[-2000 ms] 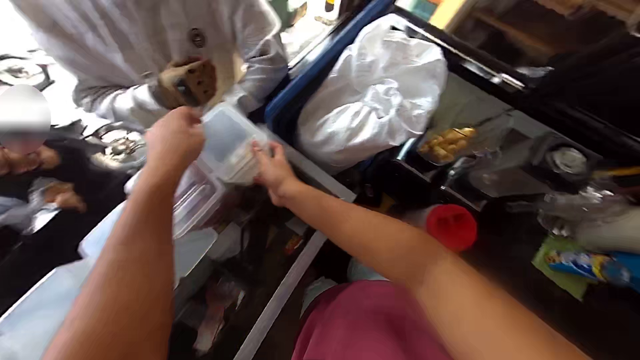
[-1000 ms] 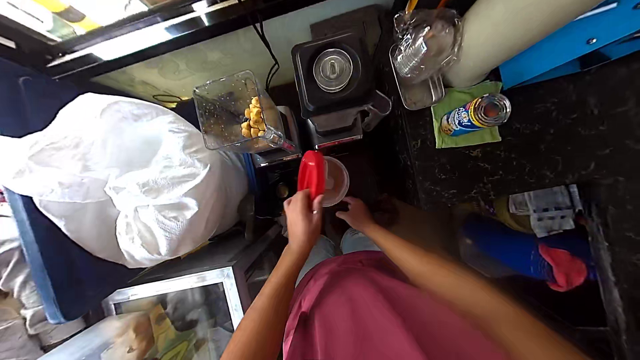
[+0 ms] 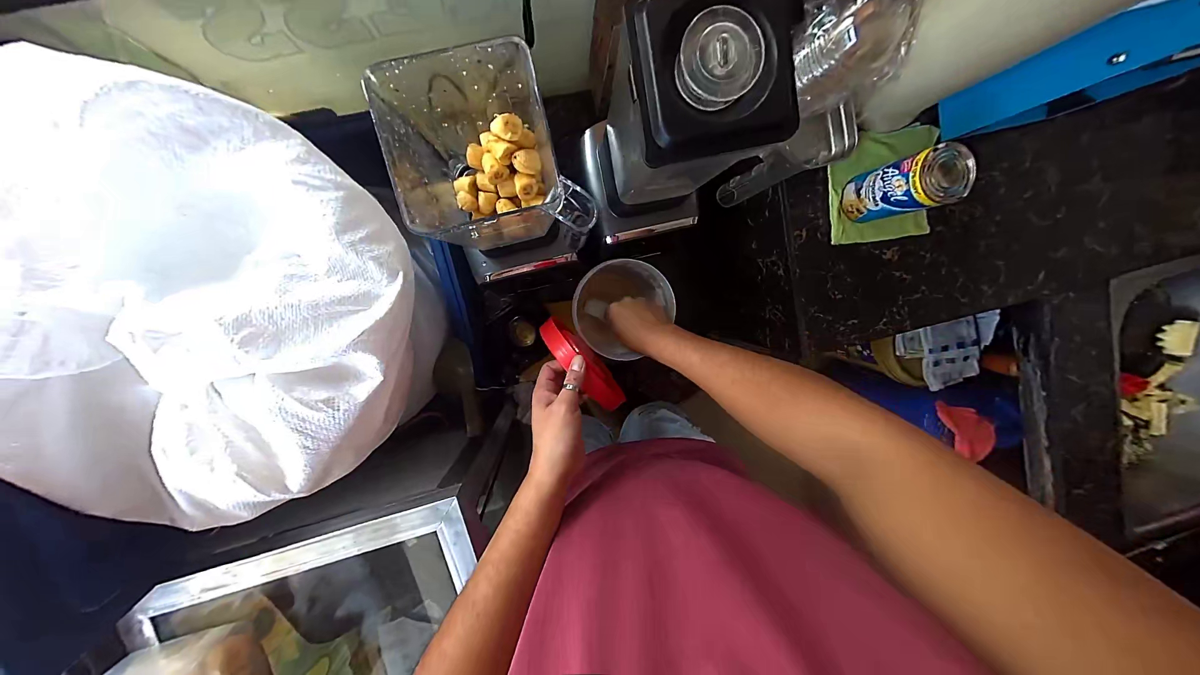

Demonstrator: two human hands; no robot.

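My left hand (image 3: 560, 405) grips a round red plastic lid (image 3: 583, 364), thumb on its face, tilted beside a clear round tub (image 3: 662, 274). My right hand (image 3: 637, 319) reaches down inside the tub; its fingers are hidden, so whether they hold anything cannot be told. Something pale lies in the tub by the fingers. Just beyond stands an open blender jar (image 3: 403, 131) with yellow banana-like chunks (image 3: 506, 164) in it, on its base (image 3: 522, 258). To its right is a second blender (image 3: 647, 131) with a black lid and a clear cap.
A large white woven sack (image 3: 234, 281) fills the left side. A can (image 3: 891, 187) lies on a green cloth (image 3: 881, 230) on the dark counter (image 3: 1022, 225). A blue folder-like object (image 3: 1050, 75) is at upper right. Below left is a metal-framed glass panel (image 3: 300, 553).
The view has swung from another person and a clear container to the blenders. Since one second ago, my right hand has moved into the tub, and the red lid has moved down beside it.
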